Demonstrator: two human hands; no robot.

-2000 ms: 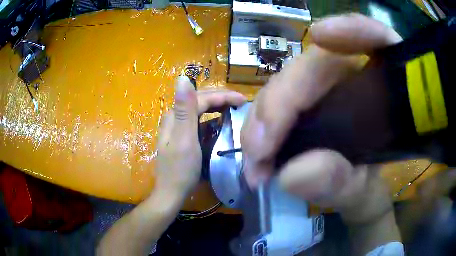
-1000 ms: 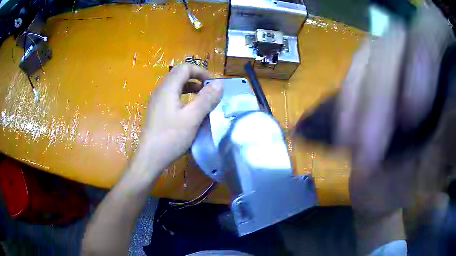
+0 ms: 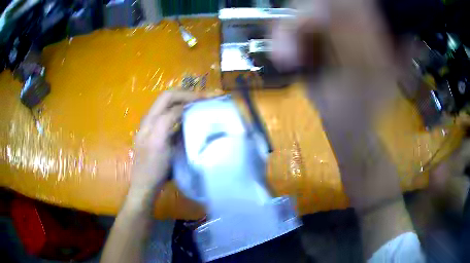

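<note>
The grey-white camera housing with its bent bracket arm lies at the bench's front edge, its square foot plate towards me. My left hand grips the housing's left side; its fingers are partly hidden behind it. A black antenna sticks up along the right side. My right hand, strongly blurred, is over the right part of the silver-white screw feeder, around the dark electric screwdriver. The screwdriver's tip is hidden or too blurred to see.
Loose screws lie on the orange bench beyond my left hand. A cable end with a pale plug lies at the back. A small grey block with wires is at far left. Dark units stand at right. A red stool is below left.
My right hand first drew back right from the housing with the screwdriver, then moved up and left to the feeder. The housing turned, showing its bracket, and my left hand keeps hold of it.
</note>
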